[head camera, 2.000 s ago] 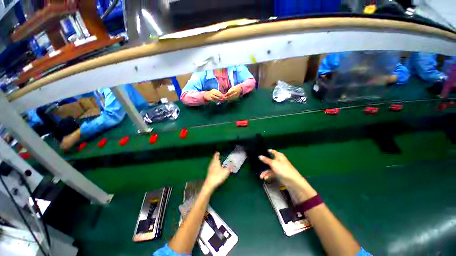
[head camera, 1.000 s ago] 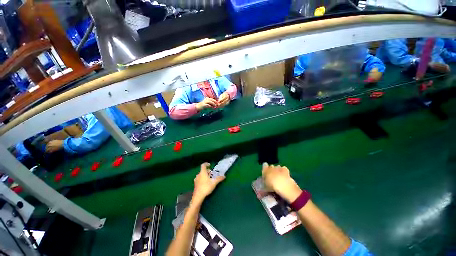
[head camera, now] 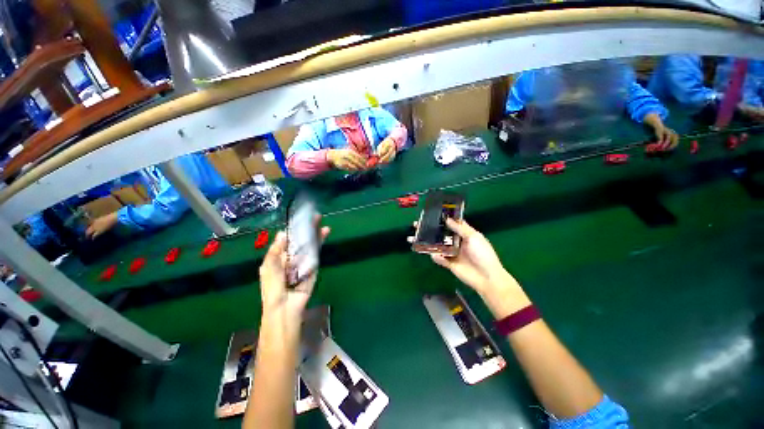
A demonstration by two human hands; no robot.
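Observation:
My left hand [head camera: 289,281] holds up a phone body [head camera: 301,241], pale and blurred, nearly upright. My right hand [head camera: 469,255] holds a display assembly [head camera: 437,221] with its dark back and a ribbon with a gold part facing up. The two slabs are apart. Below my right hand a display assembly [head camera: 463,338] with a white border and black patch lies on the green bench. More display assemblies [head camera: 345,387] lie in an overlapping stack beside my left forearm, which hides part of them. Another stack [head camera: 235,373] lies further left.
Red parts [head camera: 210,248] lie in a row on the far ledge. A white rail [head camera: 352,82] crosses overhead, with a slanted post [head camera: 92,289] at left. Clear bags [head camera: 461,148] lie on the far bench. People in blue smocks sit opposite. A dark patch [head camera: 651,208] shows on the belt.
My right hand has lifted a display assembly off the right stack, uncovering another beneath. My left hand has moved left and raised the pale slab nearly upright.

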